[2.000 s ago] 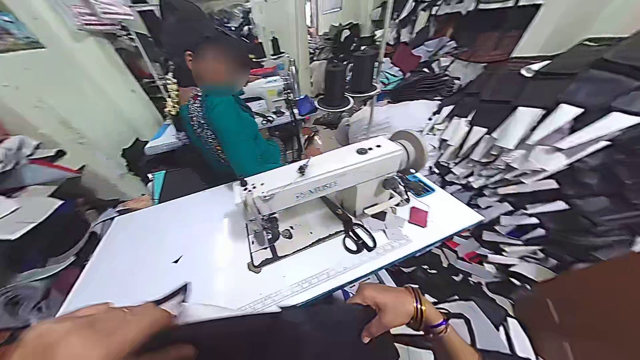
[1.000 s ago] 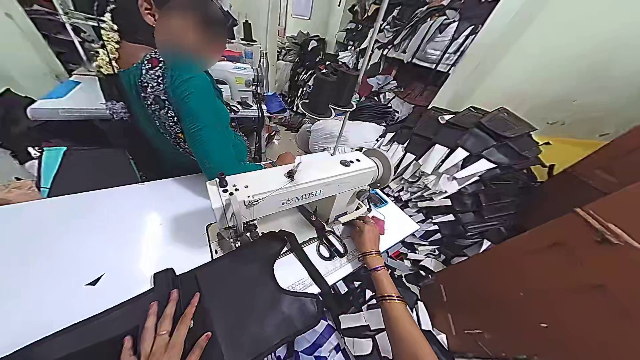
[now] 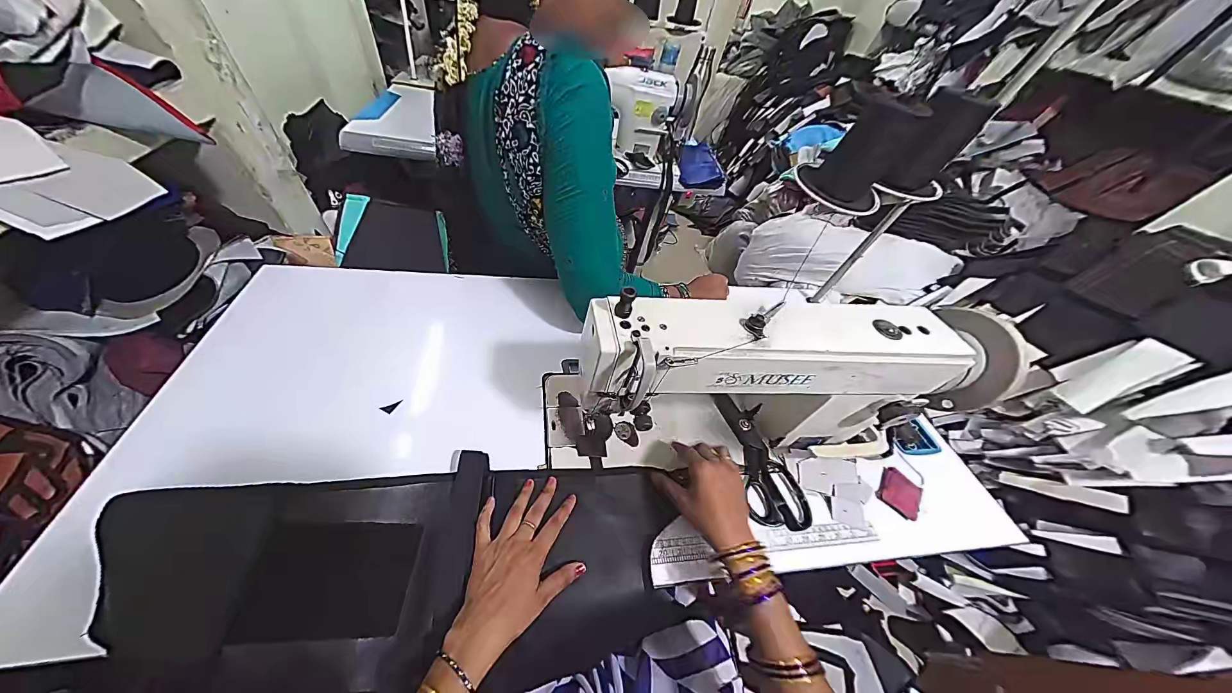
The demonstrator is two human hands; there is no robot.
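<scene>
A large black panel of leather-like material (image 3: 356, 558) lies across the front of the white sewing table, its right part at the needle area of a white industrial sewing machine (image 3: 789, 356). My left hand (image 3: 525, 553) rests flat on the panel with spread fingers. My right hand (image 3: 707, 481) is at the panel's upper right corner, fingers curled over its edge; whether it pinches the material cannot be told. Black-handled scissors (image 3: 778, 493) lie just right of that hand, under the machine arm. A ruler scale (image 3: 818, 537) runs along the table's front edge.
A co-worker in a teal sleeve (image 3: 582, 183) is beyond the table, a hand (image 3: 707, 287) near the machine. A red scrap (image 3: 900, 493) and a blue tray (image 3: 916, 436) lie at the right. Black thread cones (image 3: 866, 149) stand behind; piled cut pieces (image 3: 1126, 462) fill the right side.
My right hand has moved from beside the scissors, right of the machine bed, to the panel's corner. The panel's upper edge now lies straight before the needle area. The view has shifted.
</scene>
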